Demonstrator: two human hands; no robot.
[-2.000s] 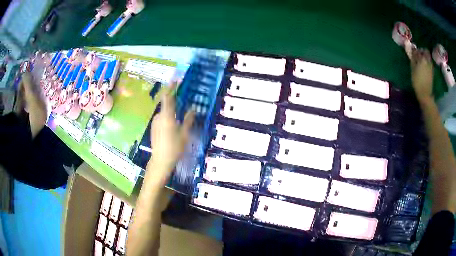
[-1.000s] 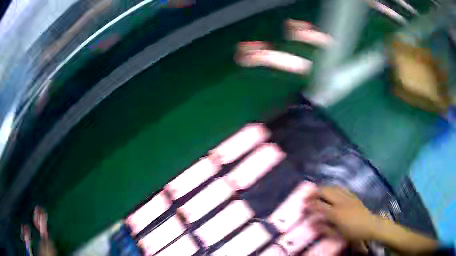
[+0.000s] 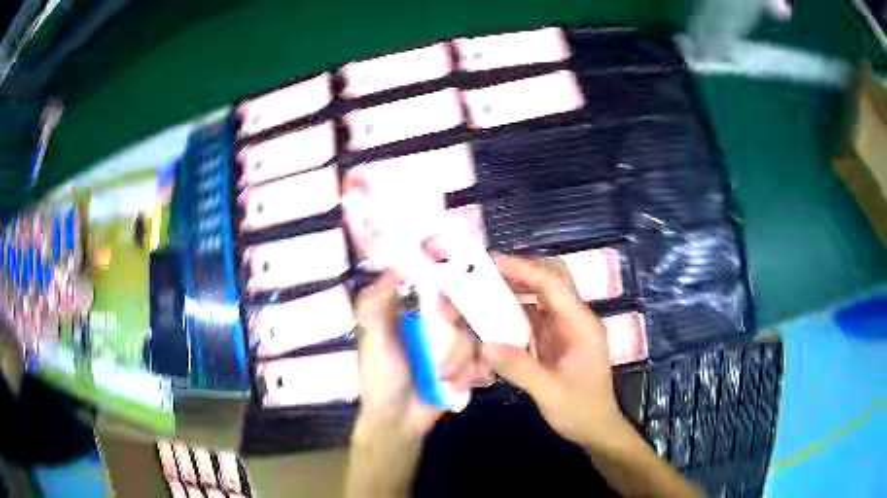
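Note:
My left hand holds a pink handheld fan unit; its round head points up and away, and the bright blue block shows in its open handle. My right hand holds a pale-pink handle cover with a small dark slot, tilted close beside the fan's handle. Whether the two touch is unclear. Both are above the black blister tray, which holds rows of pink covers. Several pockets on its right side are bare.
A blue slotted tray lies left of the blister tray. Beyond it, open fans lie on a yellow-green mat. Spare black trays are lower right, a brown box far right. A neighbour's dark sleeve is lower left.
The view has swung back over the tray. My right hand has lifted a cover from the tray. My left hand has come in with an open fan, and both hands are now together at the centre.

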